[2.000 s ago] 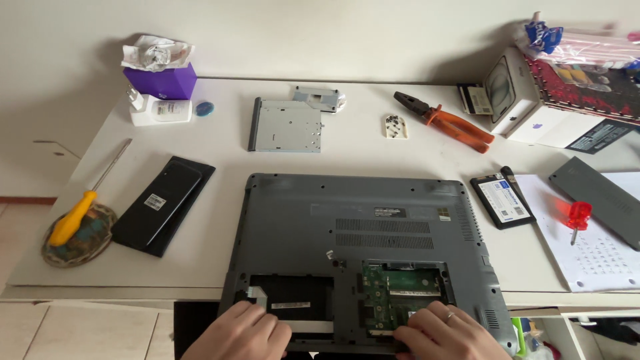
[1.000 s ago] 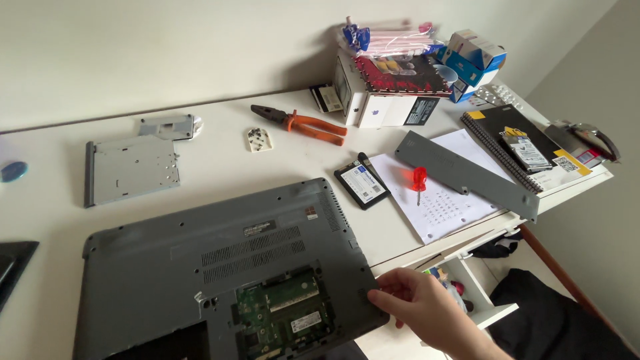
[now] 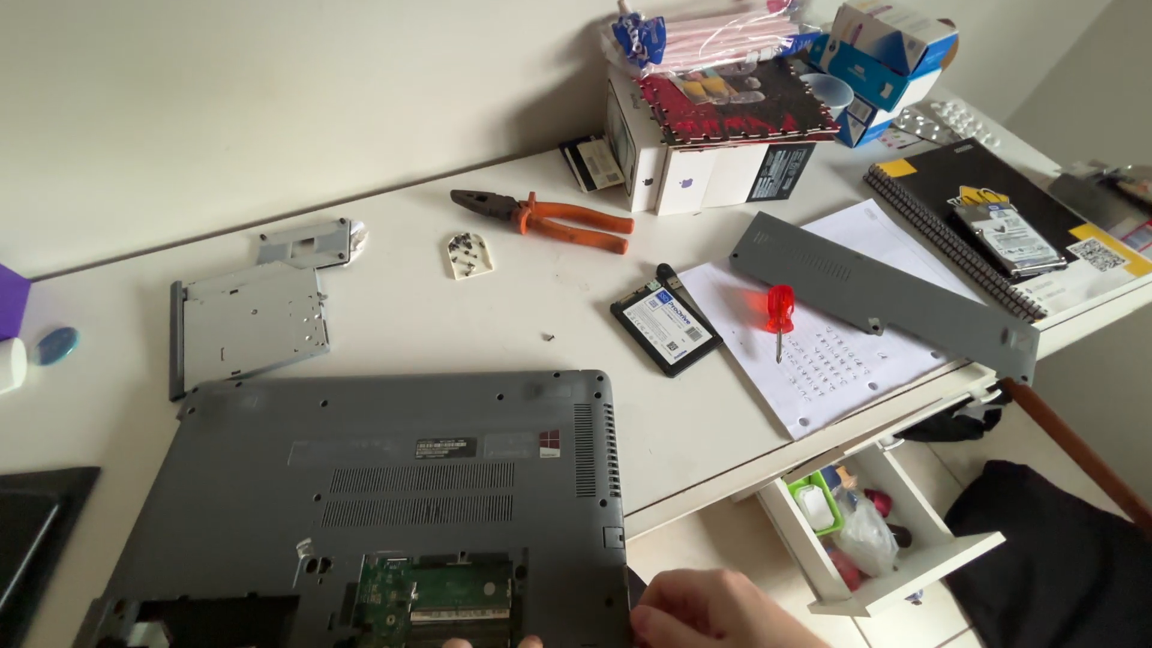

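Note:
A grey laptop (image 3: pixel 405 405) lies bottom side up at the lower left, its memory bay and green circuit board (image 3: pixel 387 594) uncovered. My right hand (image 3: pixel 720 612) is at the laptop's right edge, fingers bent against it; whether it grips the edge is unclear. Fingertips (image 3: pixel 490 643) show at the bottom edge by the memory bay; they look like part of my left hand, the rest of which is out of frame. Beyond the laptop lie an optical drive (image 3: pixel 252 324), a metal bracket (image 3: pixel 306 243), a solid-state drive (image 3: pixel 667 324) and a loose screw (image 3: pixel 548 337).
Orange-handled pliers (image 3: pixel 549 220) and a small tray of screws (image 3: pixel 468 256) lie near the wall. A red screwdriver (image 3: pixel 780 315) and a grey cover panel (image 3: pixel 882 297) rest on paper (image 3: pixel 810 387). A hard drive (image 3: pixel 1008 238) sits on a notebook (image 3: pixel 954 180). An open drawer (image 3: pixel 936 567) juts out below.
The view has swung right since the first frame. A second ago my right hand was at the laptop's right edge, as now; fingertips have come into view by the memory bay.

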